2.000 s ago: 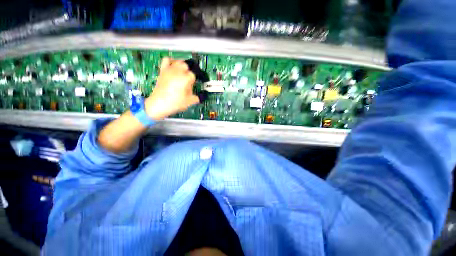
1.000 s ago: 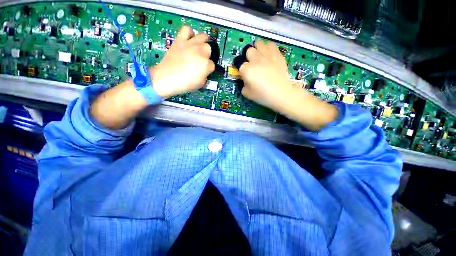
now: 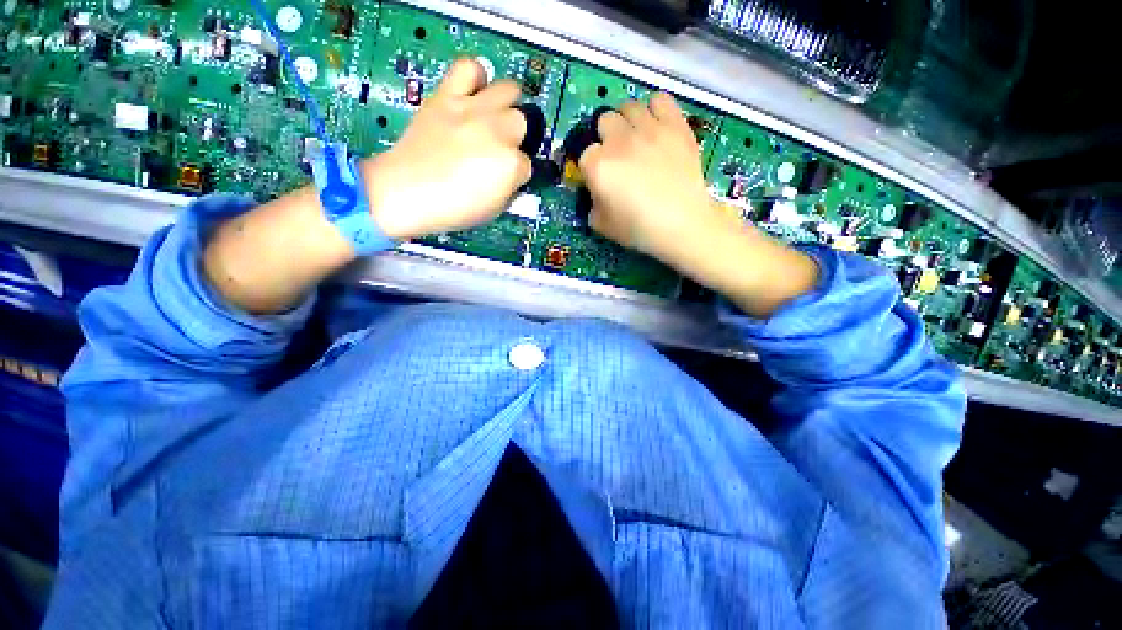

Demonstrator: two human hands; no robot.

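A long row of green circuit boards crosses the view, crowded with small parts. My left hand is over the boards left of centre, fingers curled, black finger cots at its tips. A light blue strap with a cord is on its wrist. My right hand is just to the right, also curled, with black finger cots. The fingertips of both hands face each other over a small yellow component. Whether either hand grips a part is hidden by the fingers and cots.
Pale conveyor rails run along the far edge and near edge of the boards. A dark tray of shiny silver-white pins stands behind the far rail. Clear plastic lies to its right. The blue cord hangs over the boards at left.
My right hand has come down from the upper right to the boards beside my left hand. Over the last second both hands stay close together with small shifts; the view has turned and moved slightly.
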